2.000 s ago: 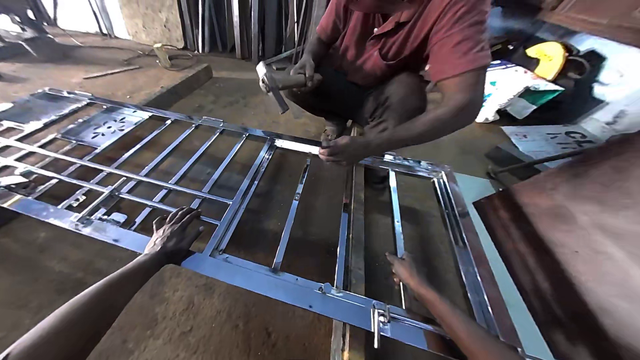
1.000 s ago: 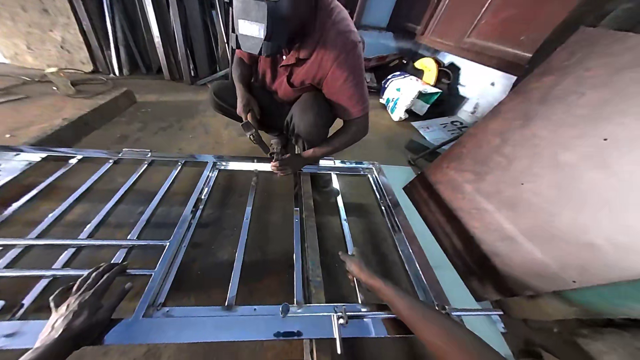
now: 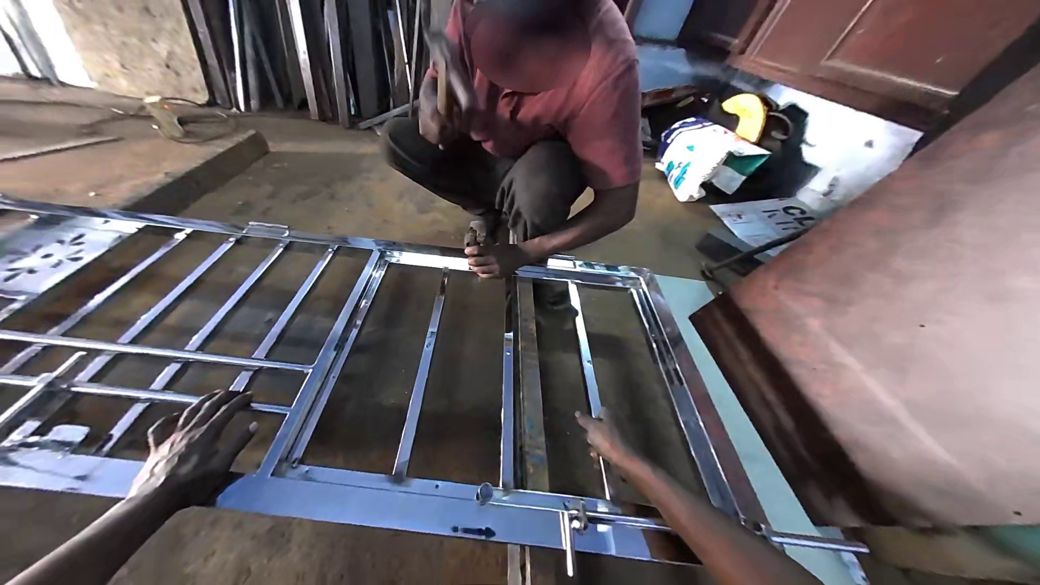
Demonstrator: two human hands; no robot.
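A shiny metal gate frame with crossbars (image 3: 341,512) lies flat before me. At the lower left, my left hand (image 3: 195,443) rests over the frame's near edge, its fingers spread beside the thin bars. My right hand (image 3: 605,439) is at the right, over the near edge, a finger pointing at or touching a slim bar (image 3: 585,349); whether it touches is unclear. Below it a sliding bolt (image 3: 577,516) is fixed to the near rail. Across the frame a person (image 3: 561,122) crouches, with a raised hammer (image 3: 447,77) in one hand and the other hand on the far rail.
Metal lengths (image 3: 301,57) lean against the back wall. A brown metal sheet (image 3: 902,325) stands at the right. A white bag (image 3: 703,158) and a yellow object (image 3: 745,116) lie behind at the right. A support bar (image 3: 532,390) runs beneath the frame.
The person opposite has raised the hammer from low near the far rail. My hands stay over the frame's near side. The view has shifted since the first frame.
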